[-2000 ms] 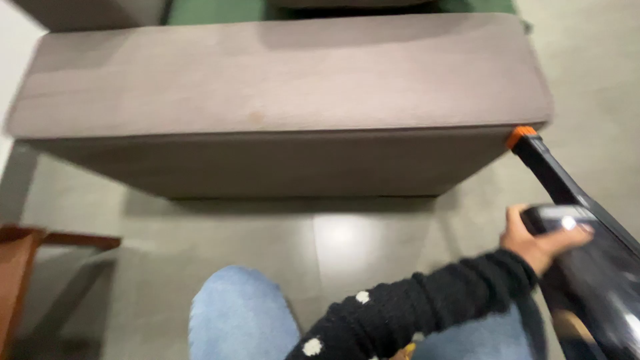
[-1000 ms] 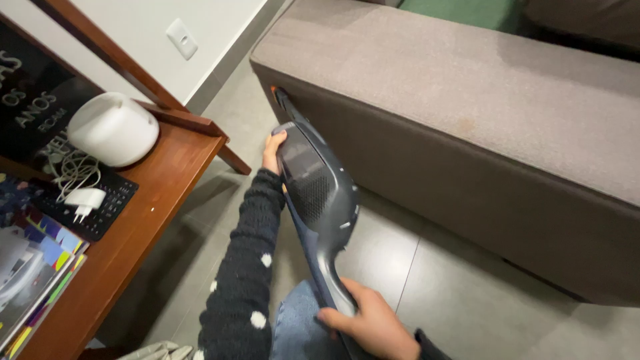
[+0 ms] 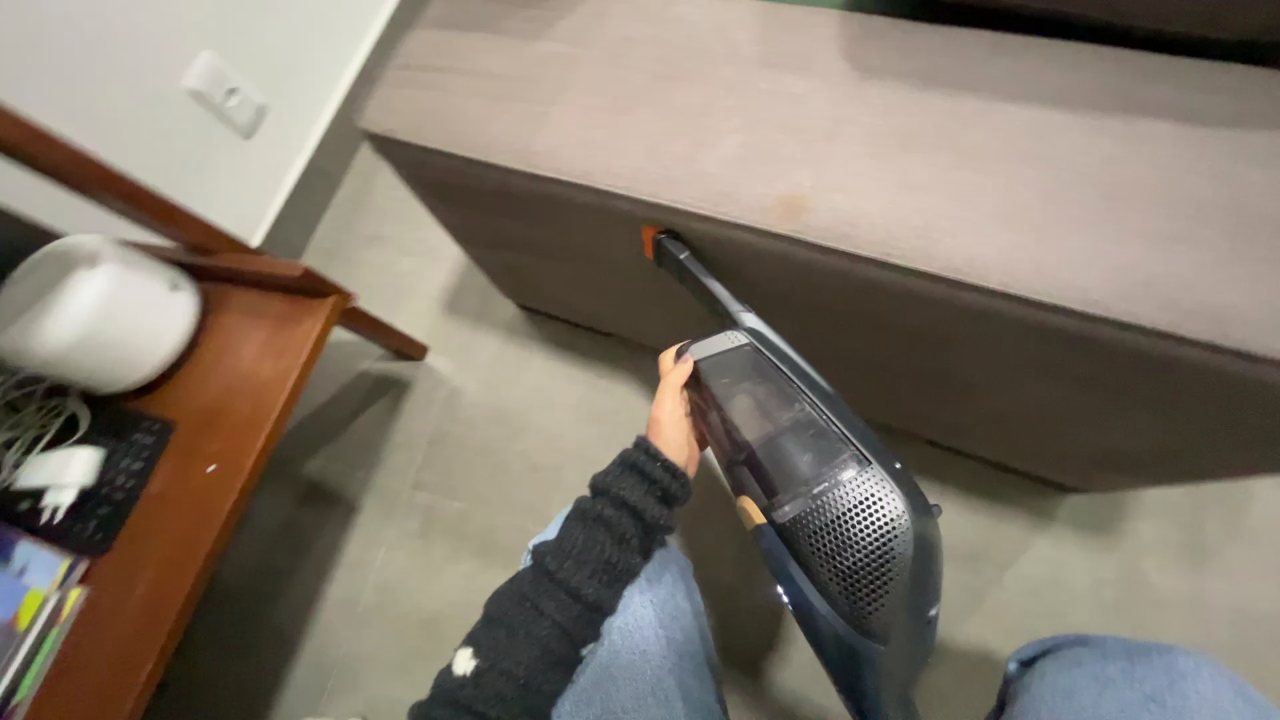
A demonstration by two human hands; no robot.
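A dark handheld vacuum cleaner (image 3: 830,500) with a clear dust bin and a perforated grille lies across the middle of the view, tilted. Around the front end of its body, beside the dust bin, my left hand (image 3: 677,405) is closed. The narrow nozzle ends in an orange tip (image 3: 650,243), which is at the side face of a grey-brown upholstered sofa arm (image 3: 800,270), just below its top edge. My right hand is out of view; the rear of the vacuum runs off the bottom edge.
At left stands a wooden shelf (image 3: 250,400) with a white rounded device (image 3: 100,315), a white power adapter (image 3: 62,468), cables, a black keyboard (image 3: 130,480) and magazines (image 3: 35,600). Its leg (image 3: 385,333) juts toward the sofa. A wall outlet (image 3: 225,95) is behind. My knees are below.
Along the sofa arm's side, the nozzle tip has moved right, away from the far left corner where it was one second ago. My right hand, then on the handle, has left the view.
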